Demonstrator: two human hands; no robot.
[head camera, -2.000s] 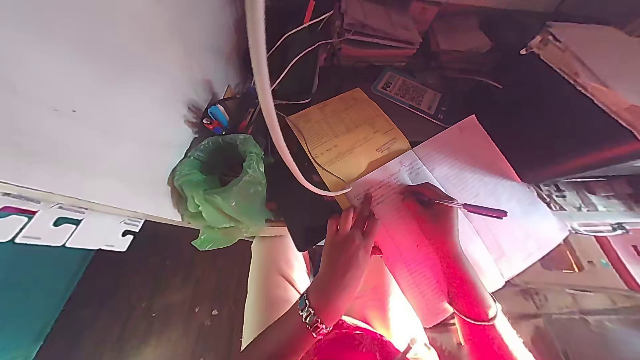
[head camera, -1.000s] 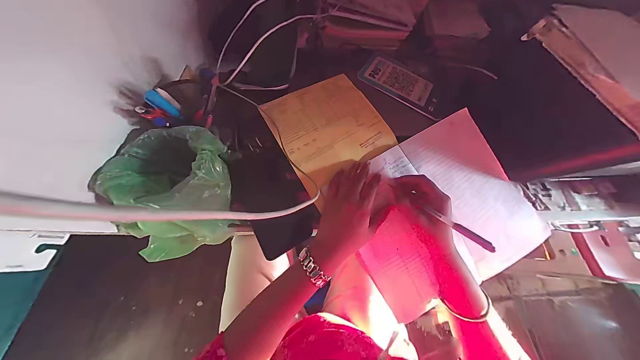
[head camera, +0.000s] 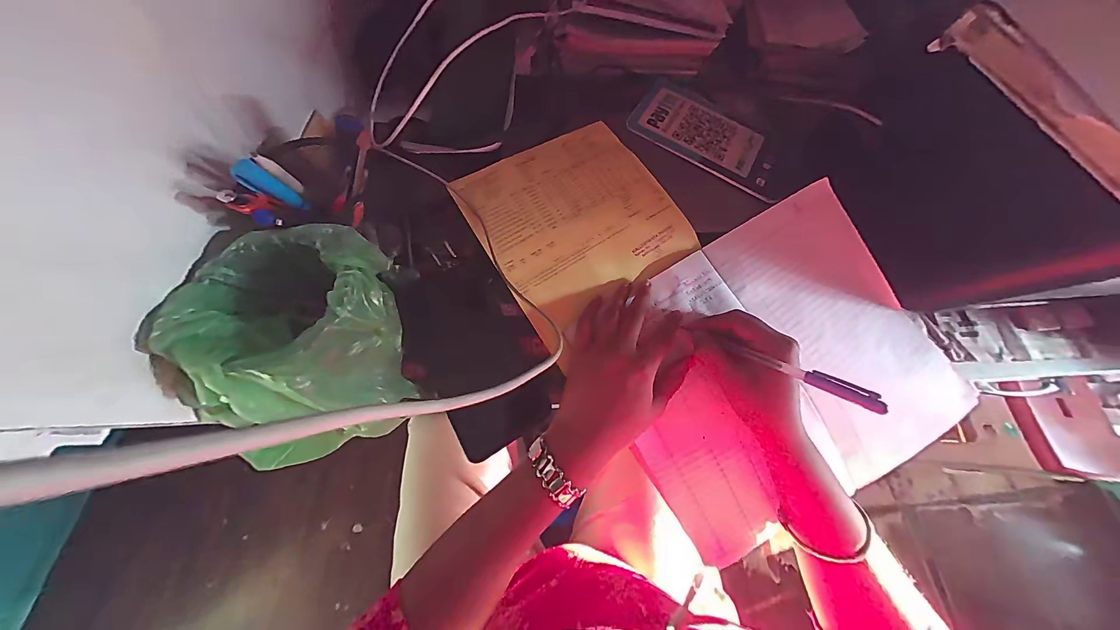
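My right hand (head camera: 744, 359) grips a pen (head camera: 844, 390), its cap end pointing right, with the writing tip hidden by the fingers. Under it lies an open ruled notebook (head camera: 840, 297) with handwriting near the upper left. My left hand (head camera: 621, 350) rests flat with spread fingers on the notebook's left side, its fingertips over the lower edge of a yellow printed sheet (head camera: 577, 201). A metal watch or bracelet (head camera: 553, 477) is on the left wrist, a thin bangle (head camera: 831, 556) on the right.
A bin lined with a green plastic bag (head camera: 367, 324) stands left. Behind it are pens and a blue object (head camera: 267, 182). A white cable (head camera: 420, 407) crosses the front. A card with a printed code (head camera: 700, 138) and stacked papers (head camera: 639, 44) lie behind; a dark surface (head camera: 980, 201) is at right.
The pen stays in my right hand, and my left hand remains on the notebook. The view has shifted, and the white cable now runs across the lower left instead of down from the top.
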